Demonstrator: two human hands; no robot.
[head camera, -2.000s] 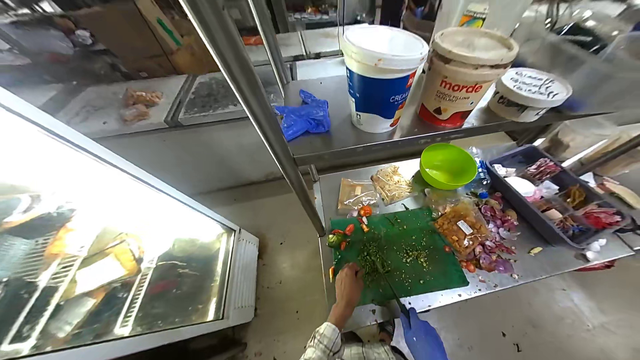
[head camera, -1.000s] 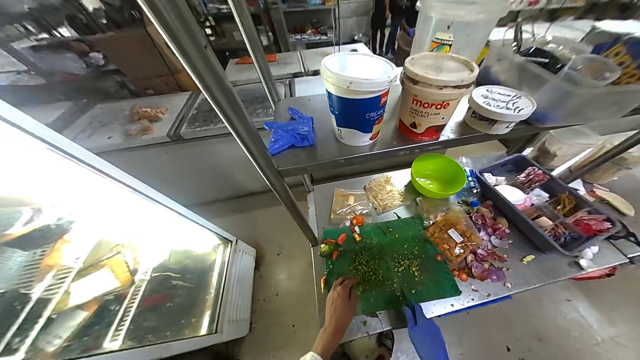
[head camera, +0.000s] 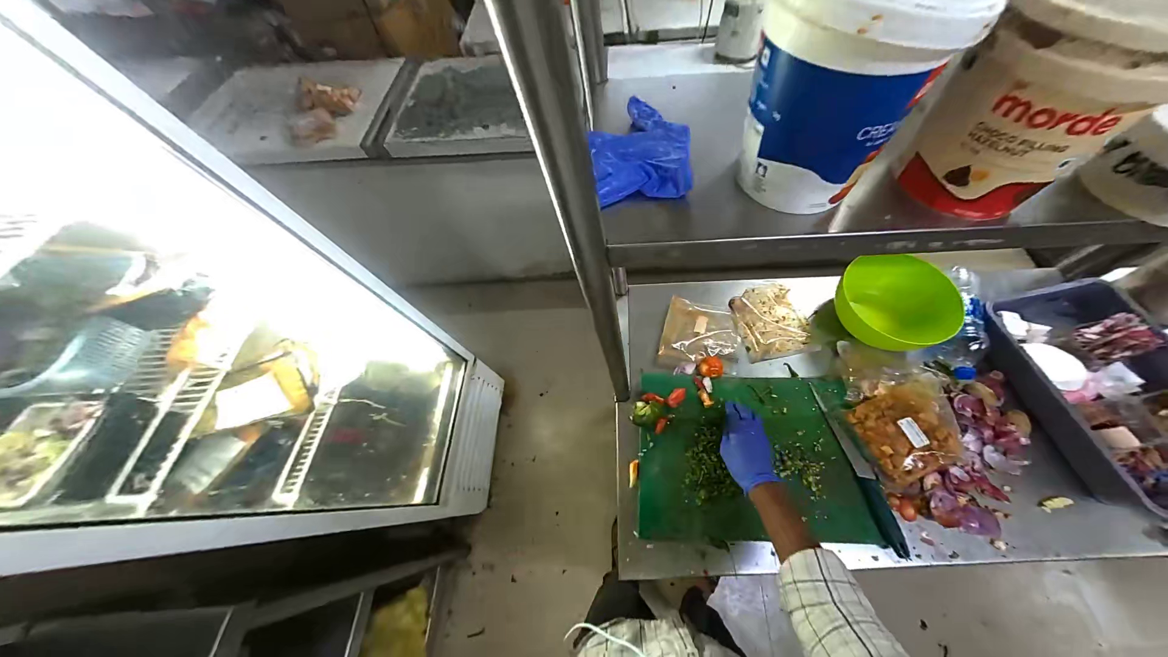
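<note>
My right hand (head camera: 748, 449), in a blue glove, reaches over the green cutting board (head camera: 662, 511) and touches the right side of a heap of chopped green herbs (head camera: 707, 465). Its fingertips point away from me; whether they grip anything is hidden. A knife (head camera: 849, 438) with a dark green handle lies along the board's right edge, out of the hand. Smaller chopped bits (head camera: 801, 467) are scattered to the right of the hand. Red and orange pepper pieces (head camera: 675, 398) and a small tomato (head camera: 710, 367) rest at the board's far left corner. My left hand is out of view.
Right of the board are a bag of orange-brown food (head camera: 908, 429), onion peels (head camera: 976, 456) and a grey divided crate (head camera: 1031, 392). A lime-green bowl (head camera: 899, 303) and two food packets (head camera: 698, 330) stand behind. A steel post (head camera: 566, 182) and shelf edge (head camera: 876, 248) border the table; a lit glass-fronted cabinet (head camera: 365, 429) is left.
My bare left hand has left the herbs and the view. My gloved right hand has moved from the board's near edge onto the herbs, and has let go of the knife.
</note>
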